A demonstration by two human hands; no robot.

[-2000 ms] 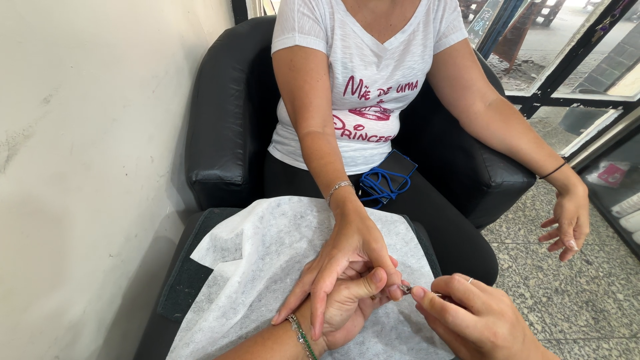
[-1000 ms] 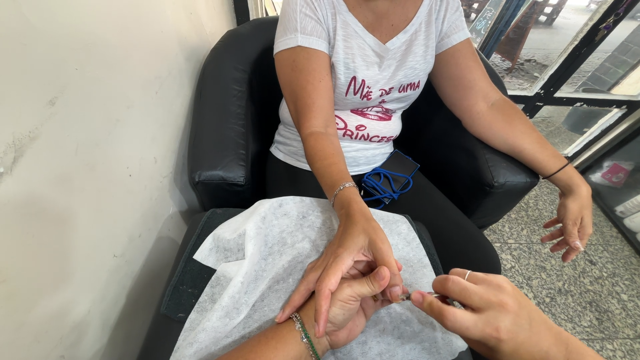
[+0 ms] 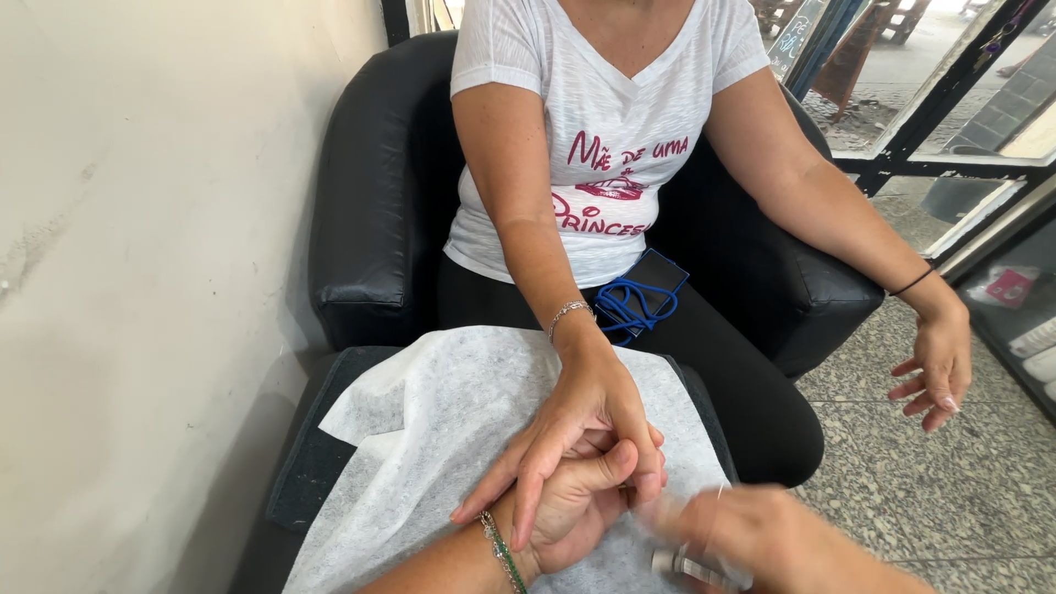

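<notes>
My left hand (image 3: pixel 577 503), with a green and silver bracelet at the wrist, is closed around the fingers of a seated person's hand (image 3: pixel 590 400), palm turned up beneath it. My thumb lies across that person's fingers. My right hand (image 3: pixel 734 528) is motion-blurred, just right of the held fingertips. A small silvery object (image 3: pixel 689 568) shows below my right hand; blur hides its kind and whether I grip it. Under the joined hands a white disposable cloth (image 3: pixel 462 404) covers a dark padded rest (image 3: pixel 309 478).
The person sits in a black armchair (image 3: pixel 363 198), the other hand (image 3: pixel 936 363) hanging past the armrest. A dark flat object with a blue cord (image 3: pixel 635 301) rests on their lap. A wall (image 3: pixel 148 247) stands at left; a shelf case (image 3: pixel 1015 322) is at right.
My right hand has moved and is now blurred. The silvery object below it was not visible before. My left hand still holds the person's fingers.
</notes>
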